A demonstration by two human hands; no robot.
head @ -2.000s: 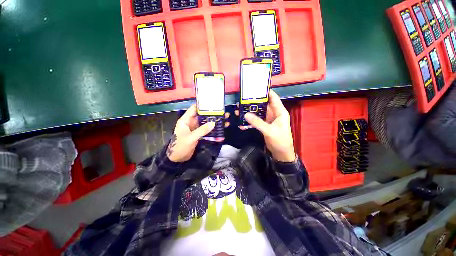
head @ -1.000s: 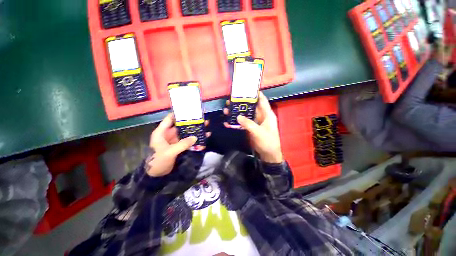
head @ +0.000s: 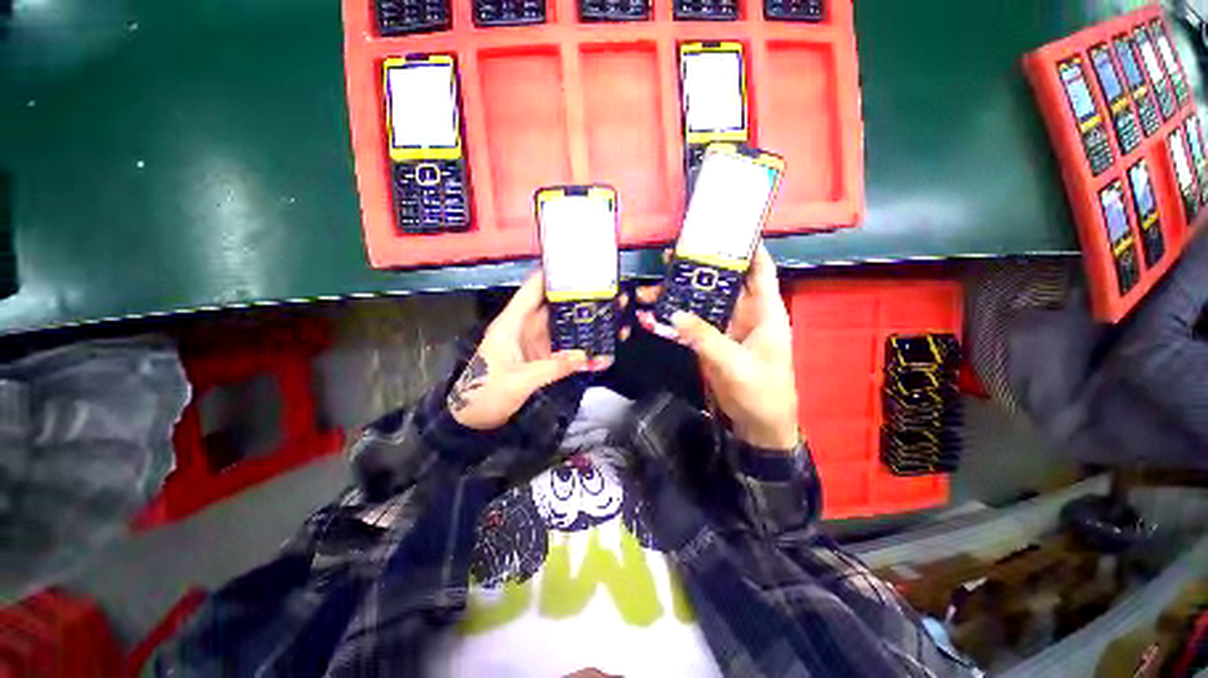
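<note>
My left hand (head: 514, 368) holds a keypad phone (head: 579, 252) upright, thumb on the lower keys, screen lit white. My right hand (head: 753, 368) holds another keypad phone (head: 726, 209), tilted to the right, thumb at the bottom of its keypad, screen lit white. Both phones are held above the near edge of the red-orange phone tray (head: 612, 253). In the tray's near row, one phone (head: 427, 143) lies in the leftmost pocket and another (head: 714, 90) lies further right, partly hidden by my right phone. Three near-row pockets are empty. The far row is cut off by the frame's top.
The tray lies on a green bench (head: 212, 159). A neighbouring tray (head: 1089, 199) of phones lies at the right. Below the bench, a lower red-orange tray (head: 848, 397) holds stacked black-and-yellow parts (head: 919, 404). Grey clothing of people shows at both sides.
The view swung away and back. The phone in my right hand is now tilted further to the right. Both hands still hold their phones.
</note>
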